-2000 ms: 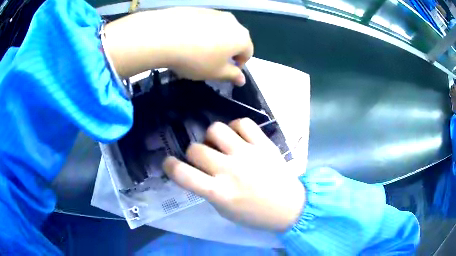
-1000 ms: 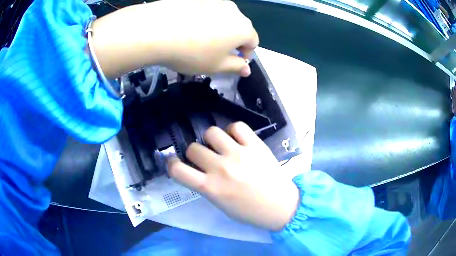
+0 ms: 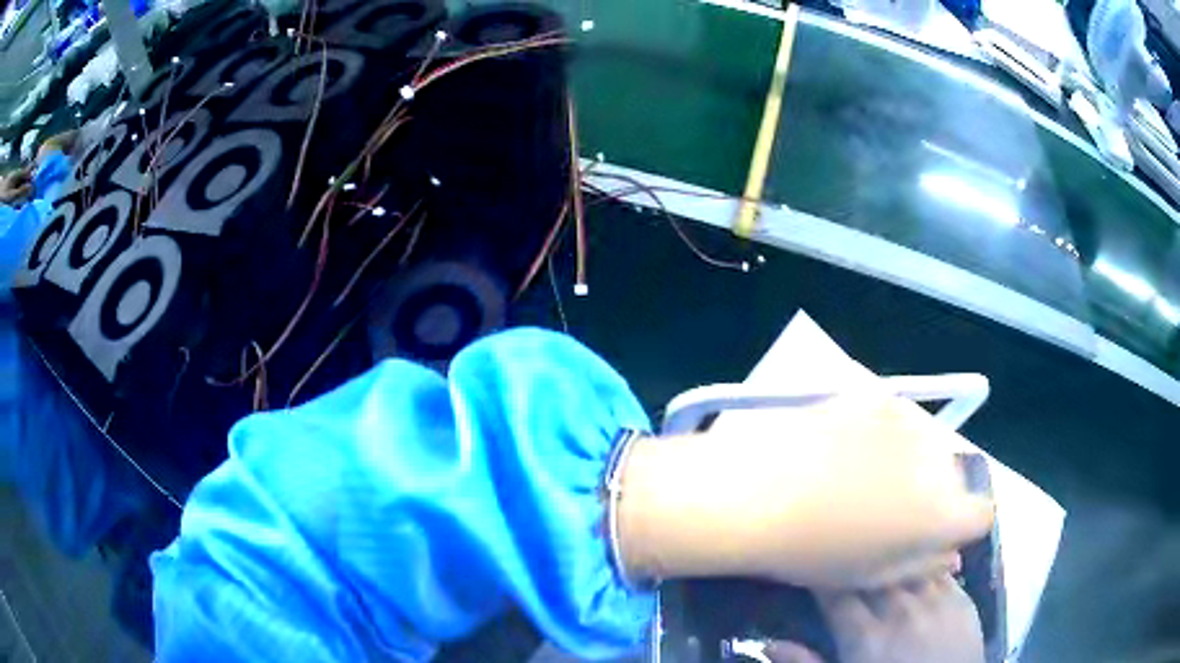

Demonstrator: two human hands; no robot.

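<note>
The white housing lies at the lower right, its bottom cut off by the picture's edge. Its white carry handle points away from me. A white sheet shows under and beside it. My left hand reaches across the housing and hides much of it; its fingertips are hidden. My right hand is partly under my left hand, over the dark inside of the housing, and is cut off by the bottom edge. I cannot tell whether either hand grips anything.
Black blower fans with grey rings stand stacked at the left, thin red and orange leads and small white plugs trailing over them. Beyond the bench runs a white rail and a green conveyor crossed by a yellow strip. Blue sleeves show at far left.
The view has swung to the left, so the fans and conveyor show and the housing sits lower right. My hands now overlap, left over right; before, they were apart.
</note>
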